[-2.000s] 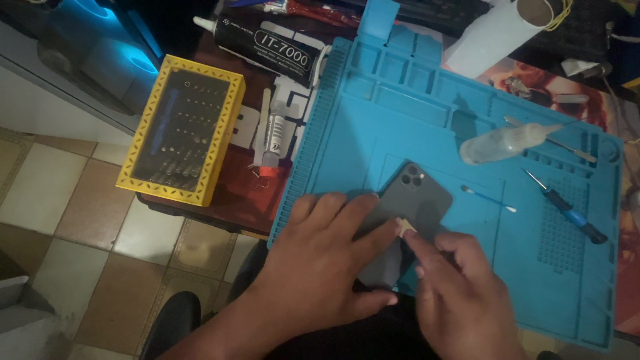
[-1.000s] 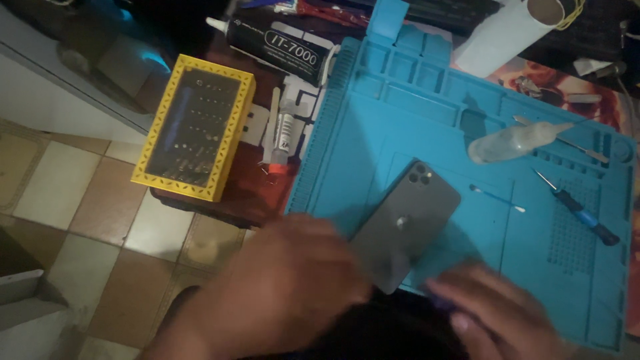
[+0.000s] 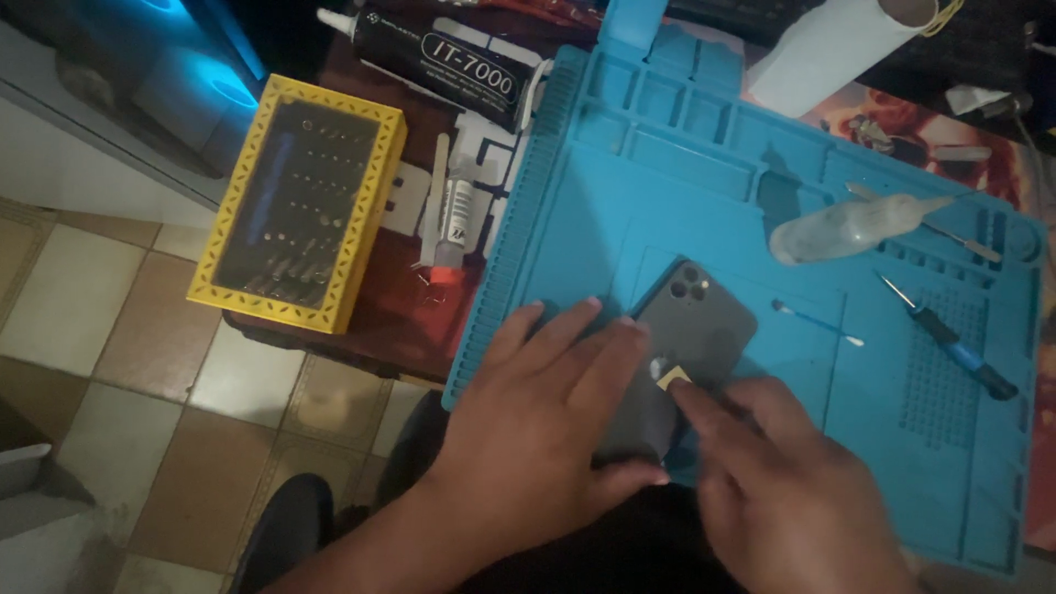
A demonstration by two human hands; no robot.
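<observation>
A dark grey smartphone (image 3: 701, 330) lies back up on a blue silicone repair mat (image 3: 561, 247), its camera cluster toward the far end. My left hand (image 3: 528, 412) rests palm down over the phone's left side, fingers spread and thumb at the near edge. The index fingertip of my right hand (image 3: 784, 470) presses a small pale yellow piece (image 3: 674, 377) on the phone's back beside the logo; its material is unclear. A cotton swab (image 3: 817, 322) and a blue-and-black screwdriver (image 3: 949, 342) lie to the right on the mat. Behind them is a translucent needle-tip bottle (image 3: 850, 229).
To the left are a yellow-framed bit case (image 3: 285, 206), a black IT-7000 adhesive tube (image 3: 437, 66) and a syringe with a red cap (image 3: 454, 219). A metal spatula (image 3: 961, 241) lies behind the bottle. A white roll (image 3: 833, 54) stands at the mat's back edge.
One second ago both hands were blurred near the phone's lower end. Now my left hand is over its left side and my right fingertip is on its back with the yellow piece.
</observation>
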